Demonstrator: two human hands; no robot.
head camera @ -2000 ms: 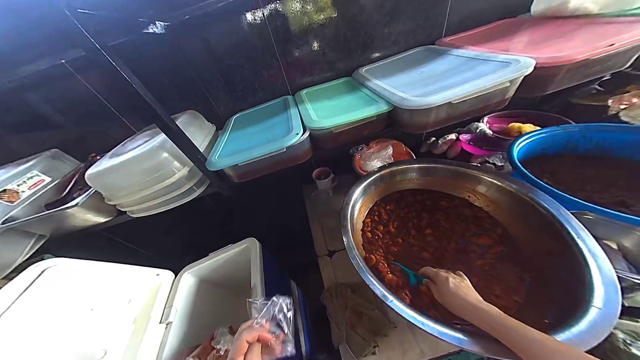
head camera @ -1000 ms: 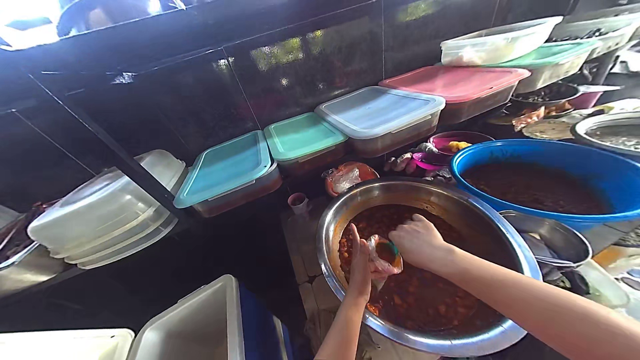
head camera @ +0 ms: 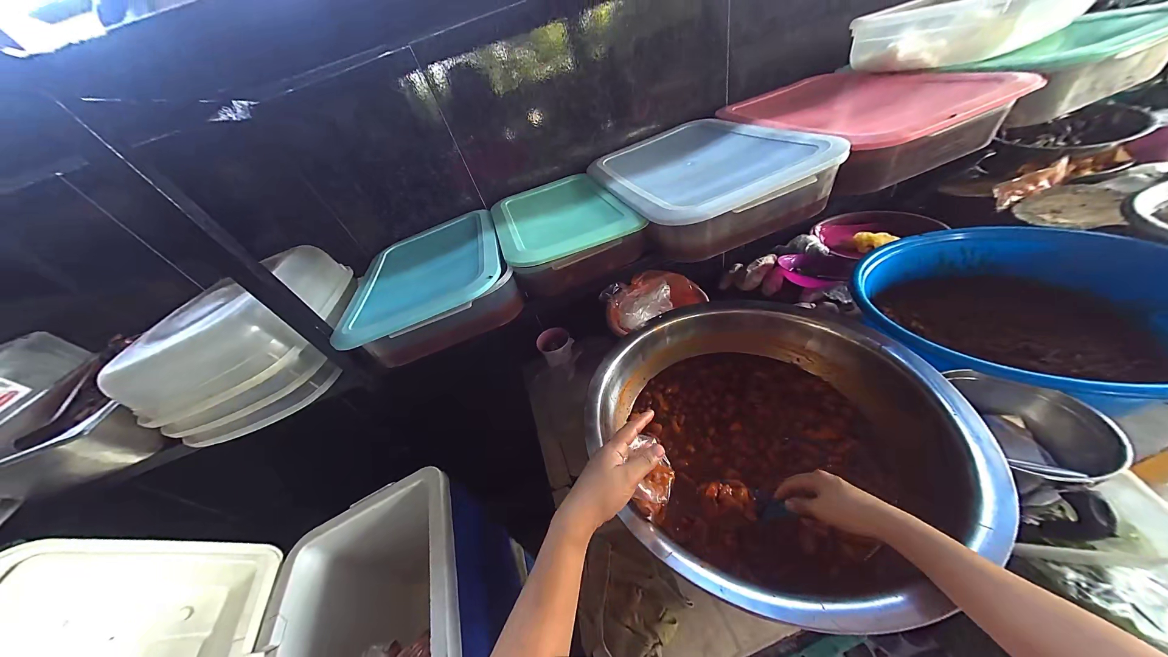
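A wide steel basin [head camera: 990, 511] holds dark red sauce with chunks of food [head camera: 757, 401]. Over its left rim, my left hand [head camera: 607, 479] holds a clear plastic bag [head camera: 654, 488] with some reddish food inside, the fingers spread around its mouth. Inside the basin my right hand [head camera: 835, 502] grips a blue-green scoop [head camera: 774, 509], its head low in the sauce beside a heap of chunks. How deep the scoop sits is partly hidden.
A blue tub [head camera: 876, 306] of brown liquid and a steel pan [head camera: 1118, 456] stand at the right. Lidded plastic containers [head camera: 566, 219] line the black tiled wall. An open cooler [head camera: 443, 566] is at lower left, nested clear tubs [head camera: 219, 365] above it.
My left hand has moved from the cooler to the basin with the plastic bag. My right hand brought the scoop to the bag, then lowered it back into the sauce.
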